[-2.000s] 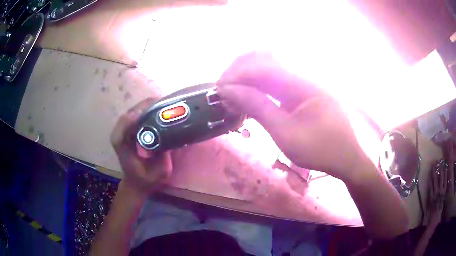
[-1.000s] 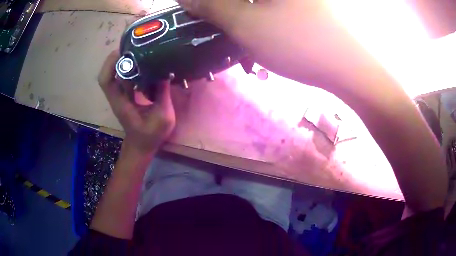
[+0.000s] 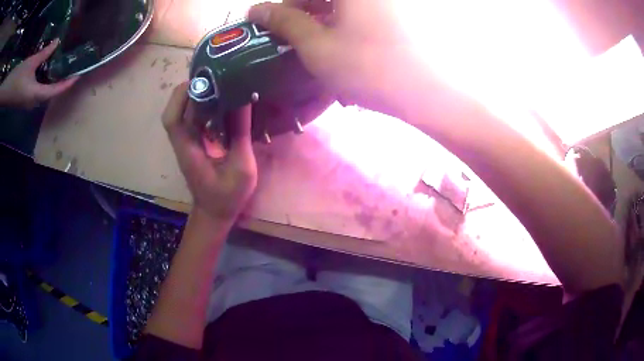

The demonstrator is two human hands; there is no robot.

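A dark green car body shell (image 3: 243,70) is held tilted above the cardboard. Its end shows a red-orange tail light lens (image 3: 228,37) in a silver surround and a round lamp (image 3: 200,86) at the corner. Short pale posts stick out along its lower edge. My left hand (image 3: 212,158) grips the shell from below at the lamp end. My right hand (image 3: 311,42) lies over the top of the shell, its fingertips at the end face beside the lens. Glare washes out part of this hand, and whether it holds a small piece cannot be told.
Stained cardboard sheet (image 3: 106,127) covers the bench. At the upper left, another person's hand (image 3: 32,84) is at another green shell (image 3: 106,32). A small brownish pad (image 3: 445,194) lies right of centre. A blue bin (image 3: 145,275) of small parts is below the edge. Strong glare fills the upper right.
The shell rose from the bench middle and its lower side turned into view, then it shifted slightly right. Another person's hand has appeared at the upper left with a shell.
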